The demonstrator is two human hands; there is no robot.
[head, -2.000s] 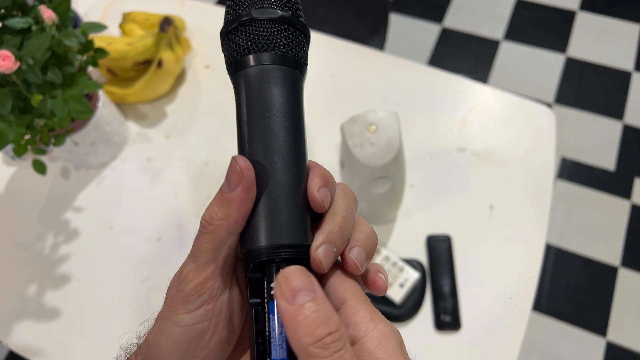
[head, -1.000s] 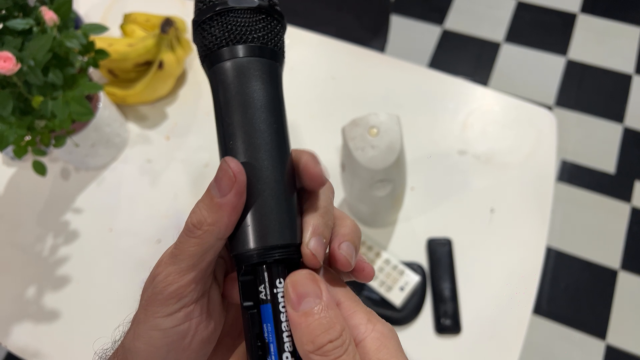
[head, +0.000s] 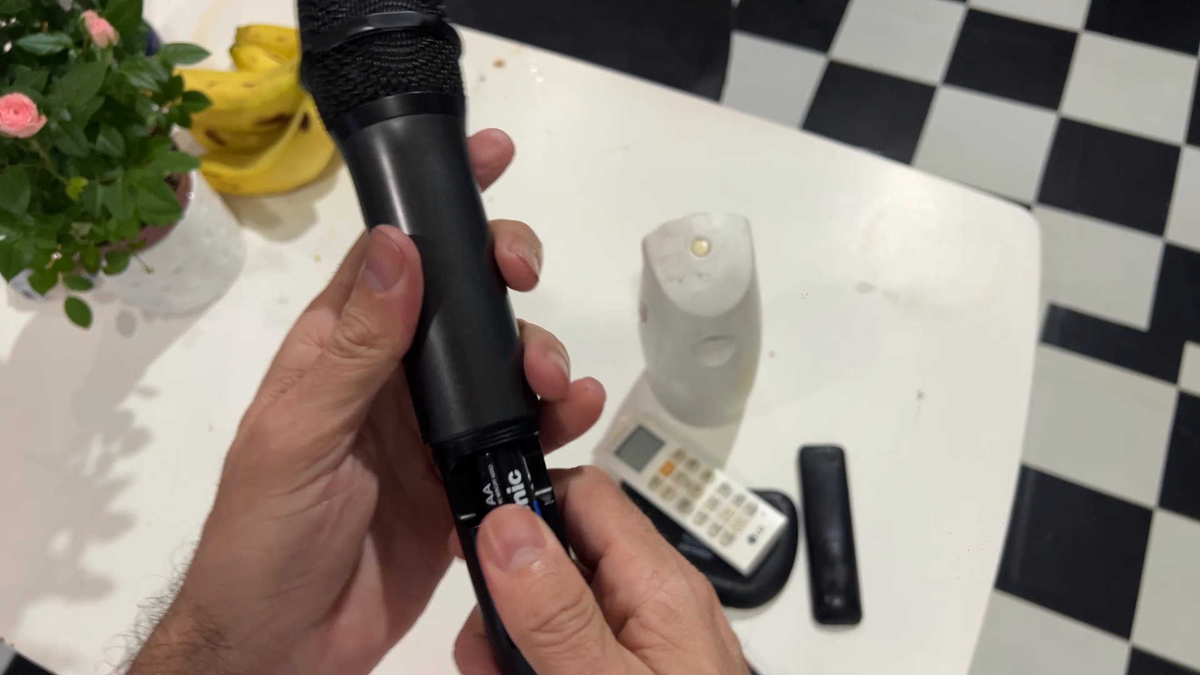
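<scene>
A black handheld wireless microphone point(head: 450, 281) is held tilted, its mesh head at the top, cut off by the frame edge. My left hand point(head: 328, 422) is wrapped around its body, thumb on the near side and fingertips showing on the right. At the lower end the battery compartment is exposed, with Panasonic AA batteries point(head: 504, 483) inside. My right hand point(head: 591, 581) grips this lower end, its thumb lying over the batteries and hiding part of them. The fingers behind the microphone are partly hidden.
On the white table point(head: 900, 375) stand a white dispenser-like device point(head: 701, 319), a white remote control point(head: 689, 492) resting on a black case point(head: 750, 586), and a slim black object point(head: 830, 534). At left are a potted rose point(head: 94, 169) and bananas point(head: 258, 122).
The microphone's head has shifted left and its body leans more. My right thumb now covers more of the batteries' lettering than one second ago. More of my left fingertips show at the right side.
</scene>
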